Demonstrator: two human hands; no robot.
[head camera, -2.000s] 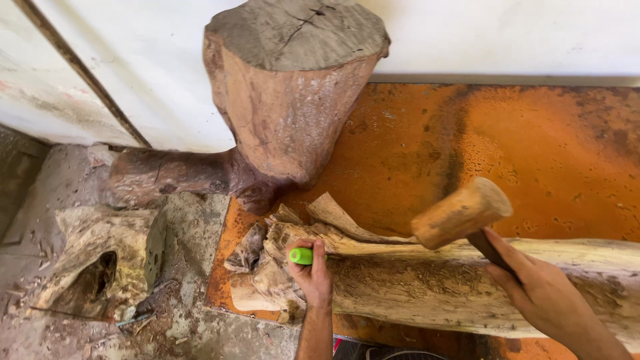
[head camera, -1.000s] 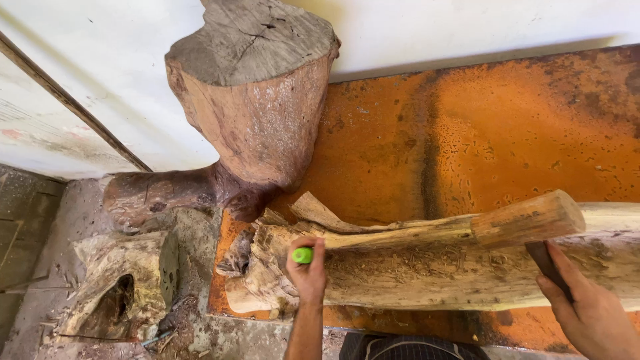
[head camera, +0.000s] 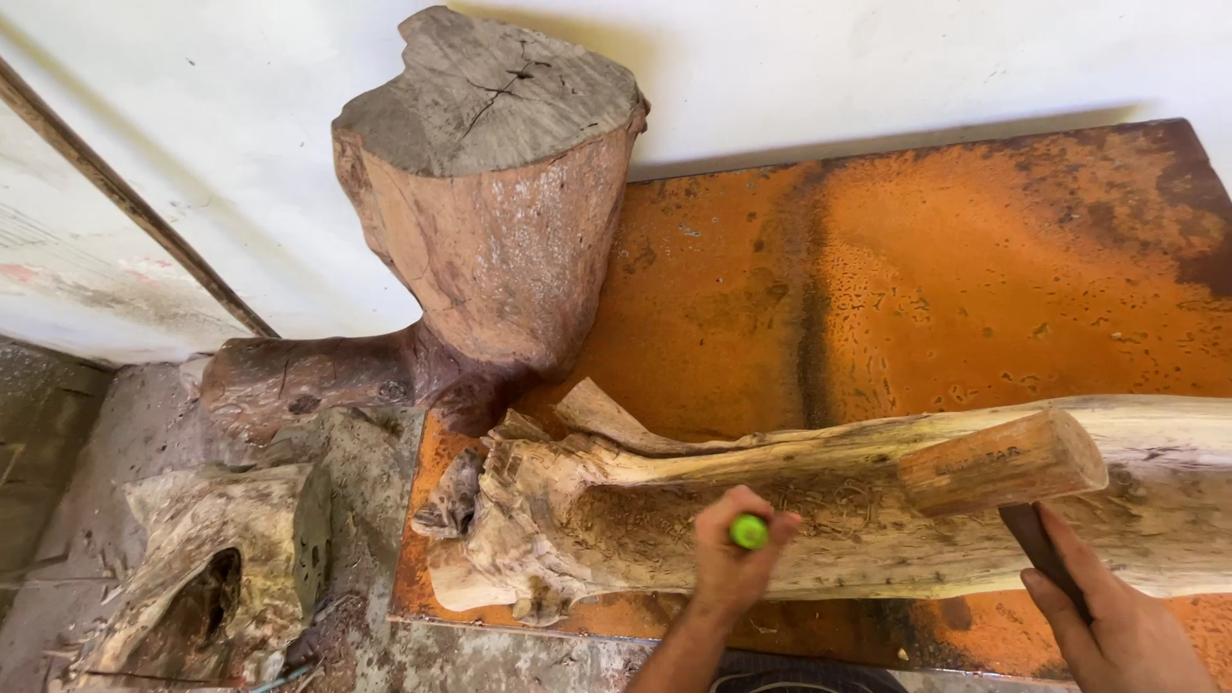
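Observation:
A long pale log (head camera: 664, 558) with a hollowed trough lies across the orange surface, its ragged, gnarled end to the left. My left hand (head camera: 736, 563) grips a tool with a green handle (head camera: 749, 531) over the trough; the tool's lower part is hidden by the hand. Wood chips (head camera: 837, 510) lie in the trough to the right of that hand. In my right hand (head camera: 1121, 616) is the dark handle of a wooden mallet (head camera: 1001, 464), whose cylindrical head, marked with writing, is over the log, right of the green handle.
Behind the log, a worn orange tabletop (head camera: 712, 318) reaches to the white wall (head camera: 866, 67). A thick upright stump (head camera: 510, 231) joins a dark horizontal trunk (head camera: 308, 375) at the left. A hollow wood chunk (head camera: 164, 549) lies on the debris-strewn concrete floor (head camera: 371, 587).
The left hand with the green handle has moved right along the log, from near its ragged end to over the trough. The mallet was farther right relative to that hand one second ago. The view has shifted.

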